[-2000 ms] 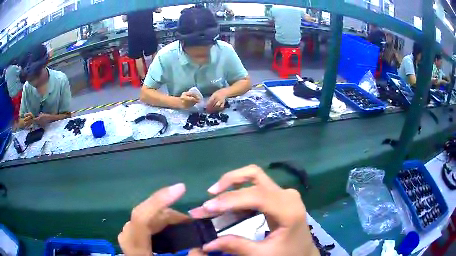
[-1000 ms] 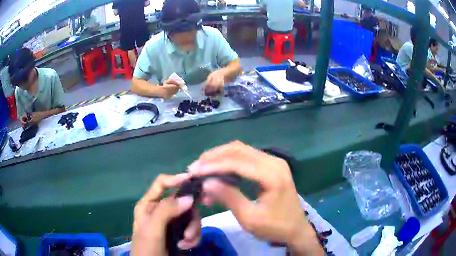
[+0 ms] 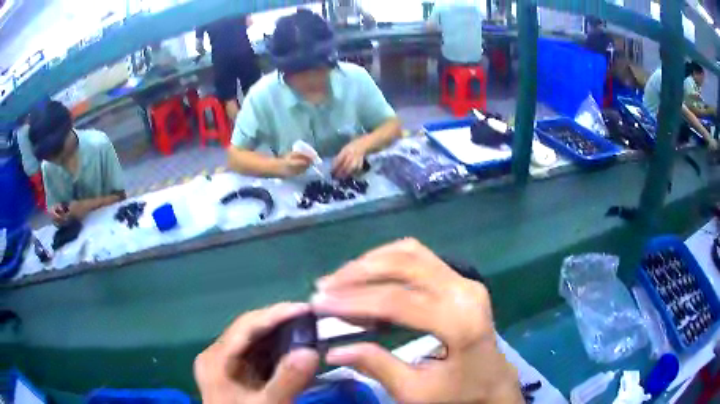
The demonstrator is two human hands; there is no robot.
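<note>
A black curved band is held up in front of me, blurred and largely covered by my fingers. My left hand grips its thick dark end. My right hand has its fingers and thumb around a thinner dark part just to the right. A thin dark lead shows near my right palm. Whether a small piece is pinched between the fingertips cannot be told.
Blue trays are cut off at the bottom edge. A clear plastic bag, a blue tray of rowed parts and a blue cap lie right. A green belt and post stand before a seated person.
Both hands have turned the band from the more upright pose of a second ago, and my right fingers have straightened. The camera view has shifted, so the bench appears lower.
</note>
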